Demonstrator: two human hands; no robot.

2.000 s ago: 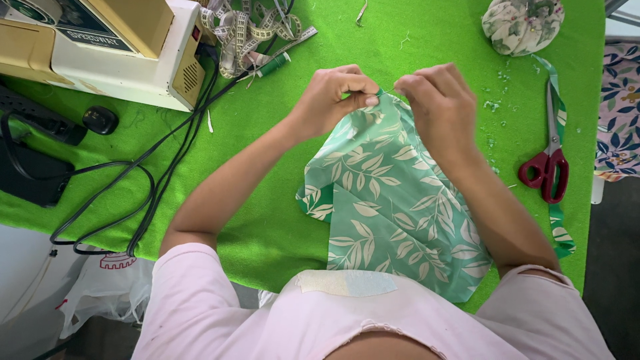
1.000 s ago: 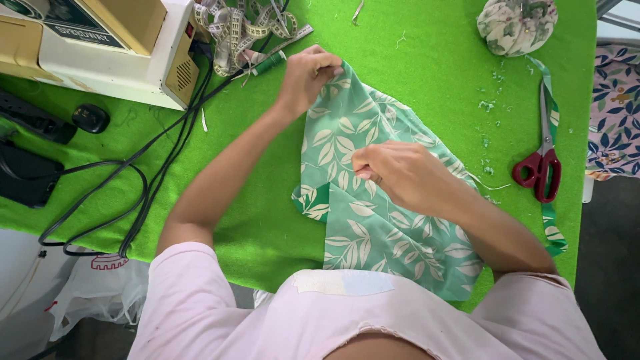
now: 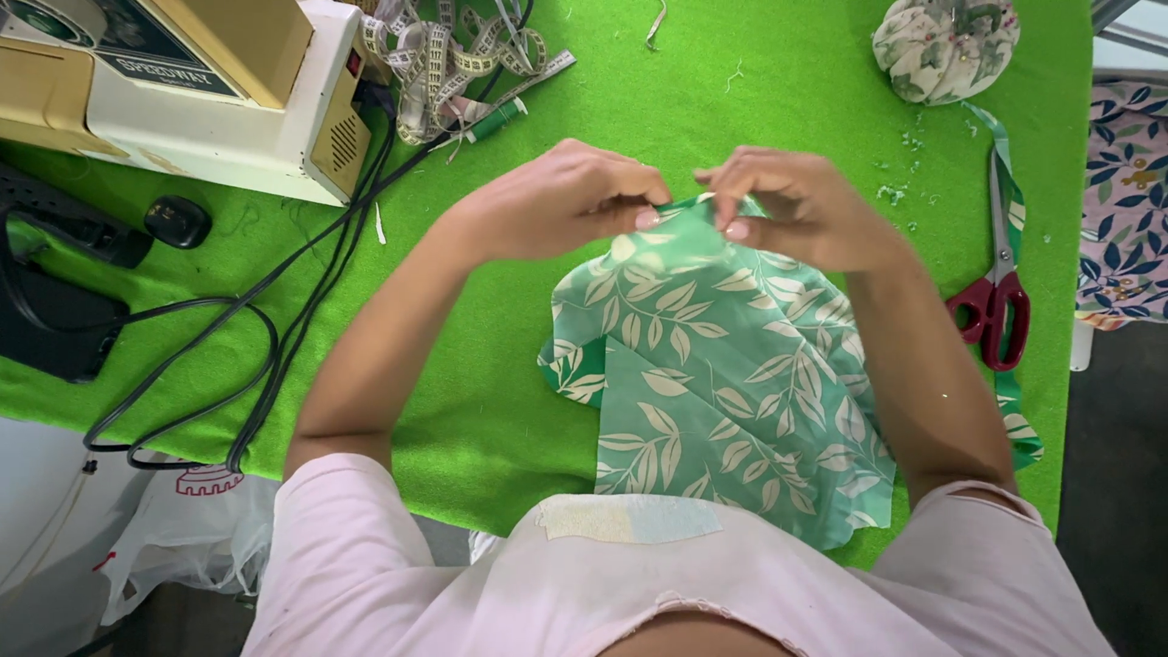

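Note:
A green fabric piece with a pale leaf print (image 3: 693, 365) hangs from my hands and spreads over the green-covered table toward my chest. My left hand (image 3: 584, 201) pinches its upper edge, where a darker green strip shows. Just to the right, my right hand (image 3: 785, 205) has thumb and fingertips at the same edge; it is slightly blurred, and a needle or thread cannot be made out. A darker green leaf-print part (image 3: 577, 372) shows at the fabric's left side.
Red-handled scissors (image 3: 1002, 274) lie on a green fabric strip (image 3: 1011, 411) at right, below a floral pincushion (image 3: 944, 46). A sewing machine (image 3: 219, 119), black cables (image 3: 319, 274), a tape measure (image 3: 429, 68) and a green thread spool (image 3: 495, 119) occupy the left side. Thread scraps lie about.
My right hand has moved up from over the middle of the fabric to its upper edge, beside my left hand. My left hand still holds the edge.

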